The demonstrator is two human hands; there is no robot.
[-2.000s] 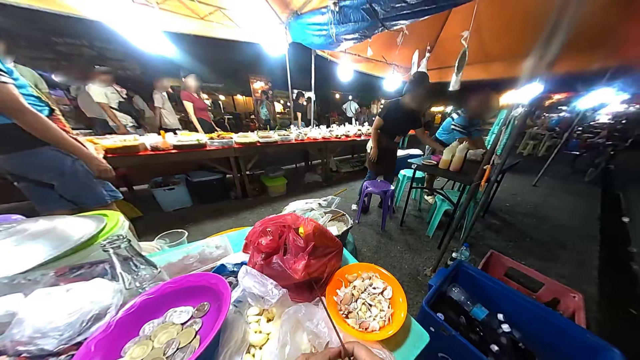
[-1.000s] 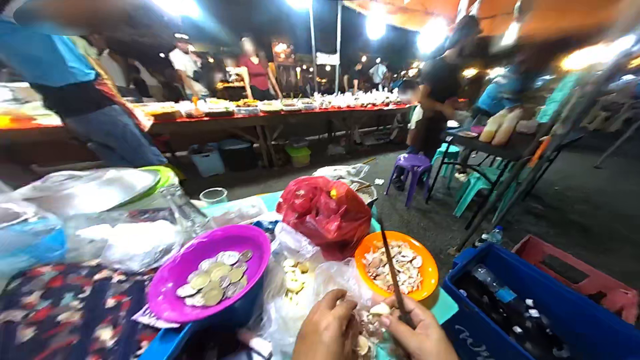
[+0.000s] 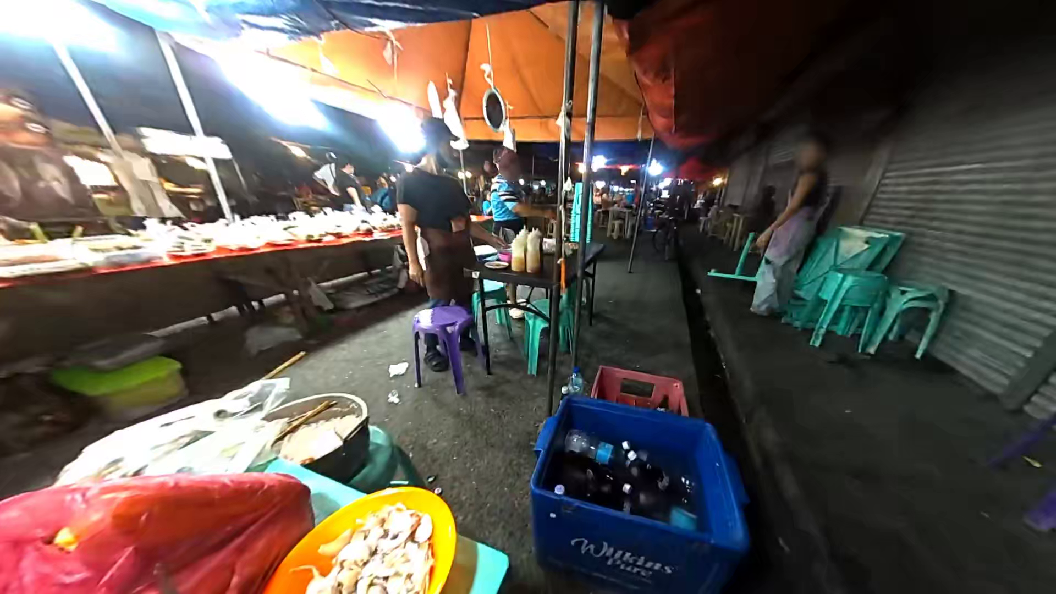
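Note:
Neither my left hand nor my right hand is in the head view. At the bottom, an orange plastic bowl [image 3: 445, 536] holds pale, chopped or peeled pieces that look like garlic and skins. A red plastic bag [image 3: 181, 528] lies left of the bowl. Behind them stands a round pot [image 3: 360, 412] with pale contents and a wooden stick across it, beside a clear plastic bag [image 3: 190, 433]. The corner of a turquoise table top [image 3: 487, 569] shows under the bowl.
A blue crate [image 3: 635, 540] of bottles stands on the ground right of the table, with a red crate [image 3: 643, 384] behind. Farther off are a purple stool [image 3: 445, 318], a dark table with sauce bottles [image 3: 526, 252], metal poles, people and stacked green stools [image 3: 850, 297].
The view has swung strongly to the right. Both hands, seen one second ago at the bottom near the orange bowl with a thin dark tool, have left the frame, as has the purple bowl of coins.

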